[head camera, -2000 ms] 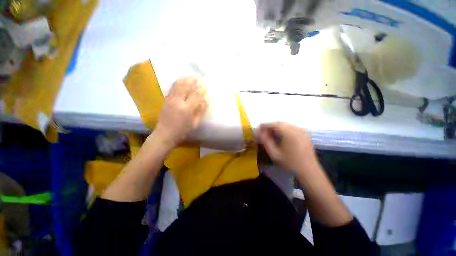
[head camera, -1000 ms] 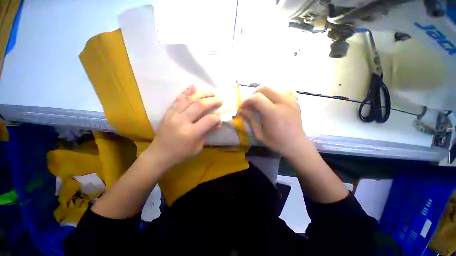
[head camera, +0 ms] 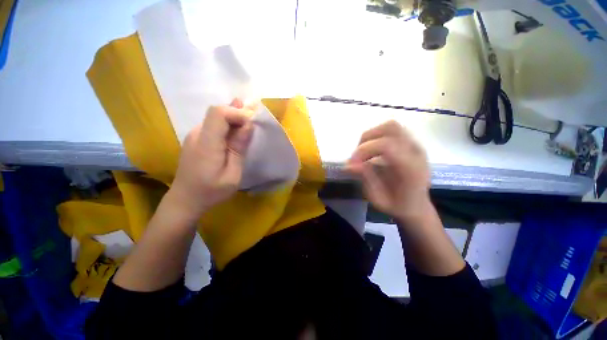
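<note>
A yellow fabric panel [head camera: 136, 99] lies over the table's front edge and hangs down towards my lap. A white piece [head camera: 173, 63] lies along it, its lower part folded up and curved over the yellow. My left hand [head camera: 216, 149] pinches the white piece between thumb and fingers. My right hand [head camera: 393, 166] is raised over the table edge to the right of the fabric, slightly blurred, fingers curled; whether it holds something small I cannot tell.
The sewing machine's needle area [head camera: 435, 30] is at the top. Shears [head camera: 492, 109] with black handles lie right of it. A metal fitting [head camera: 578, 147] is at the table's right front. A blue crate [head camera: 556, 265] stands below right. Crumpled yellow pieces [head camera: 90, 219] lie below left.
My right hand has moved away from the fabric to the right. My left hand has lifted part of the white piece, and more yellow shows beside it. The view has shifted slightly.
</note>
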